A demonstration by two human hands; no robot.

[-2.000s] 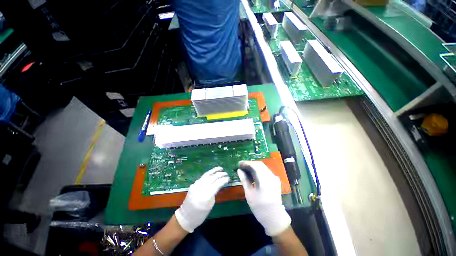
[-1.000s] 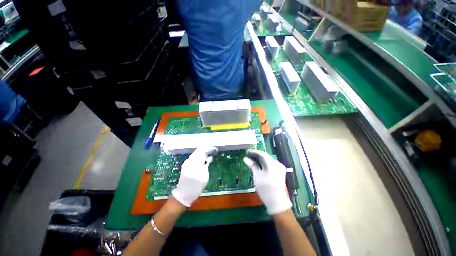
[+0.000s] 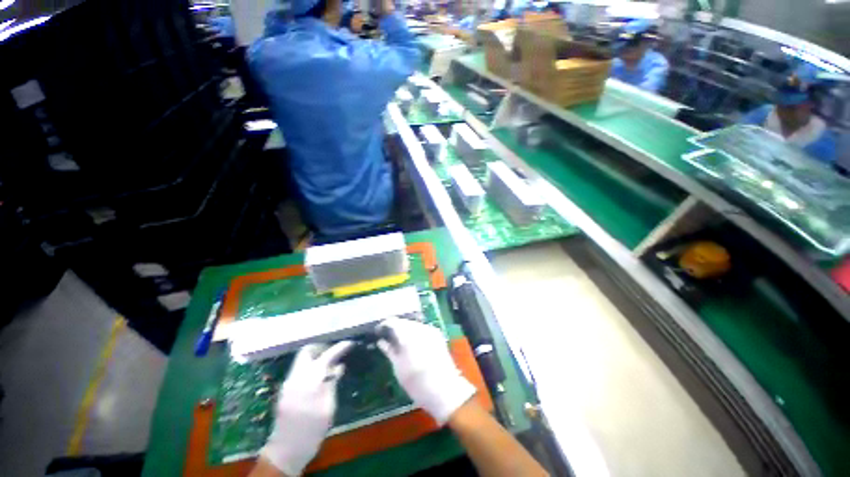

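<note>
The green circuit board lies in the orange fixture on the green mat. A long low heatsink crosses it, and a taller heatsink stands behind, beside a yellow strip. My left hand, in a white glove, is over the middle of the board just in front of the long heatsink. My right hand, also gloved, reaches over the board's right part to the heatsink's front edge. The fingertips are blurred, and whether either holds a small part cannot be told.
A black electric screwdriver lies at the mat's right edge, a blue marker pen at its left. To the right, the conveyor carries boards with heatsinks. A person in blue stands ahead. Black crates are stacked left.
The view has tilted up and turned right. My left hand, earlier at the long heatsink's front edge, is lower on the board; my right hand has moved in towards the heatsink.
</note>
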